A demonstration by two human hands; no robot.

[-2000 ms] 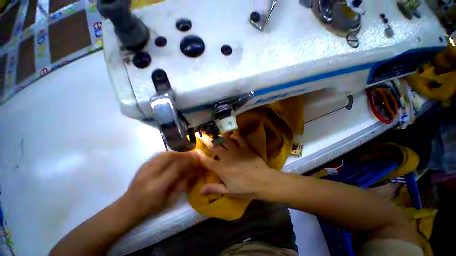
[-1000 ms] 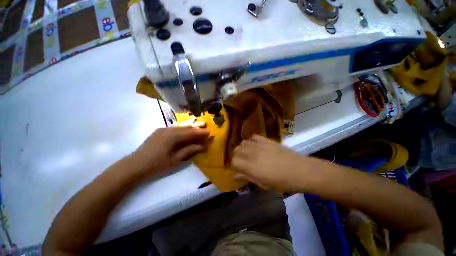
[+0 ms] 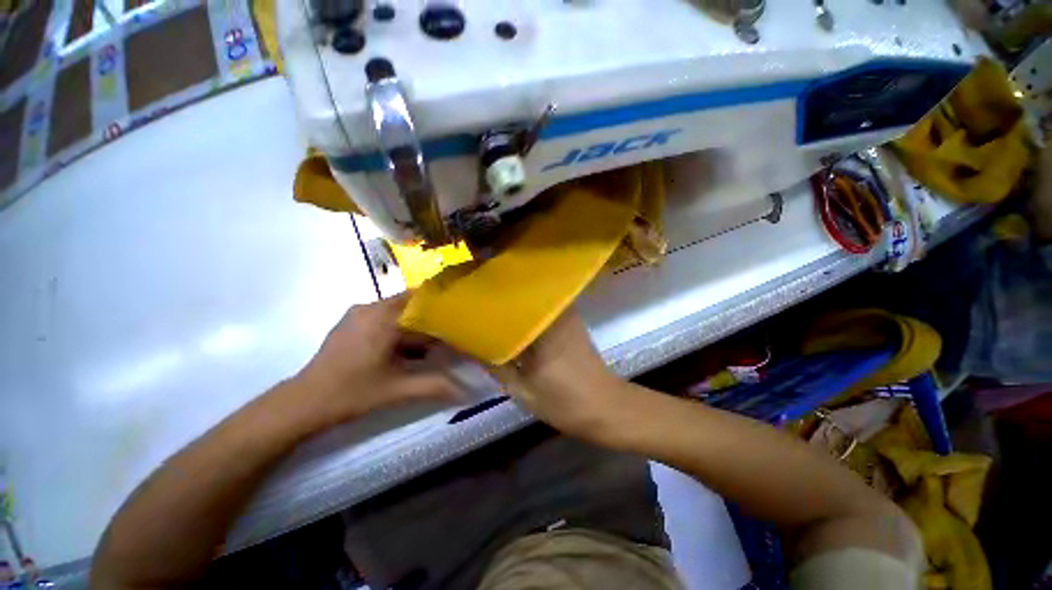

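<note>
The mustard-yellow garment piece [image 3: 525, 277] lies under the head of the white sewing machine [image 3: 623, 110], its near edge raised towards me. The lamp lights the cloth at the presser foot [image 3: 444, 244]. My left hand [image 3: 375, 357] is at the left near corner of the cloth, fingers bent around the edge; some fingertips are hidden. My right hand [image 3: 565, 375] is under the near edge and holds it up, its fingers hidden by the cloth. The metal take-up guard [image 3: 404, 150] stands above the foot.
A red-rimmed tray with orange-handled tools [image 3: 851, 210] sits at the table's right end. More yellow cloth [image 3: 975, 138] lies beyond it. A blue crate [image 3: 808, 392] with yellow pieces is right of my lap. Printed tape [image 3: 231, 40] edges the table at the upper left.
The cloth's near part has been lifted and folded up towards the foot. My right hand has moved from on top of the cloth to beneath its edge. My left hand has moved slightly nearer me.
</note>
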